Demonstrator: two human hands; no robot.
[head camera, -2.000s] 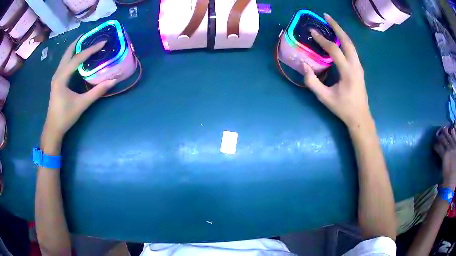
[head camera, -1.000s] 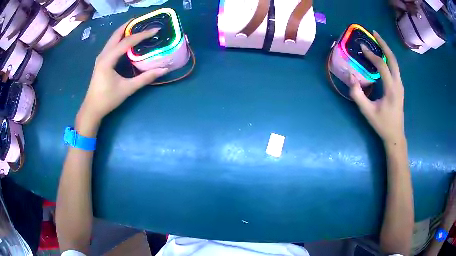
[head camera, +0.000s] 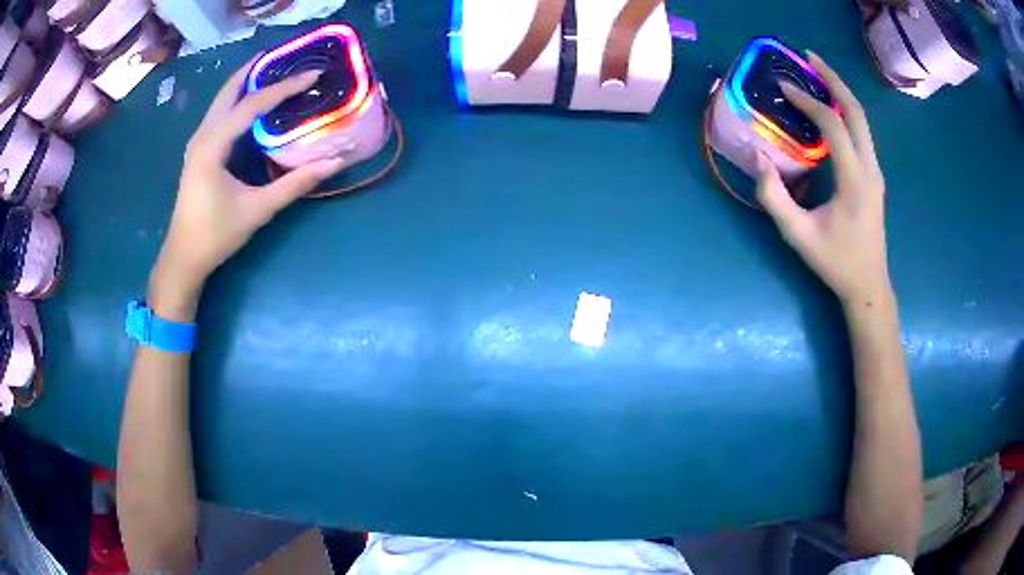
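My left hand is around a pink portable speaker at the upper left, index finger on its dark face, thumb on its side. Its LED ring glows pink, red and blue. My right hand holds another pink portable speaker at the upper right the same way, its ring blue to orange-red. Both speakers rest on the green mat with faces up and brown straps hanging out beside them. Between them at the top, two speakers stand face to face with two brown straps, a dark seam and a blue glowing left edge.
A small white card lies mid-mat. Waiting pink speakers crowd the left edge. A purple plug sticks out of the face-to-face pair. Another person's hand touches pink speakers at the upper right.
The camera view has shifted sideways, moving everything in the picture. The ring colours on both held speakers have changed. Both hands keep their hold on the same speakers.
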